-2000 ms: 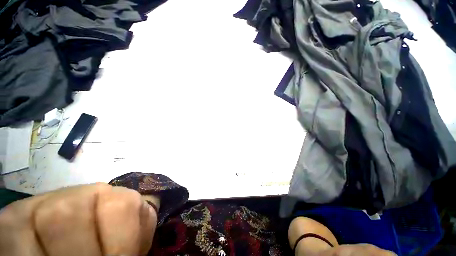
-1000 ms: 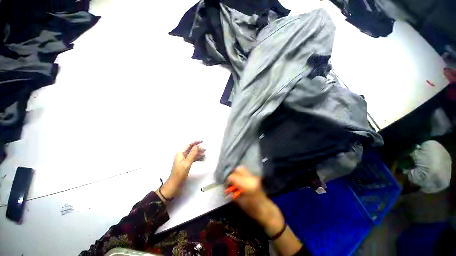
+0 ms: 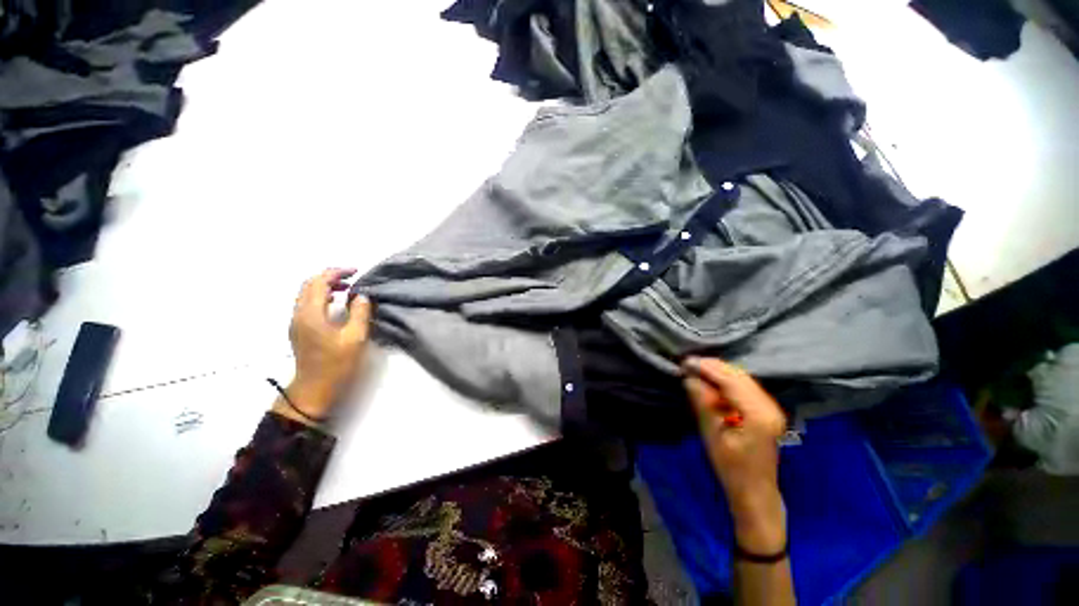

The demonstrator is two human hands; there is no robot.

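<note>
A grey garment (image 3: 592, 178) with black panels and a black edging with small shiny buttons lies spread on the white table (image 3: 355, 154) and hangs over its front edge. My left hand (image 3: 328, 343) pinches the garment's left end, which is drawn out to a point. My right hand (image 3: 736, 426) pinches its lower edge at the right. The orange-red handles of thread snips (image 3: 732, 418) show in my right palm; their blades are hidden.
A phone (image 3: 84, 385) lies at the left of the table. Dark garments (image 3: 71, 107) are heaped at the upper left. A blue crate (image 3: 828, 509) stands below the table edge at the right. Another dark cloth (image 3: 973, 24) lies at the upper right. A blurred pale shape is at the far right.
My left hand has moved left and now grips the garment. My right hand has moved right, still with the snips. The garment is now stretched sideways between them, with its buttoned edging showing.
</note>
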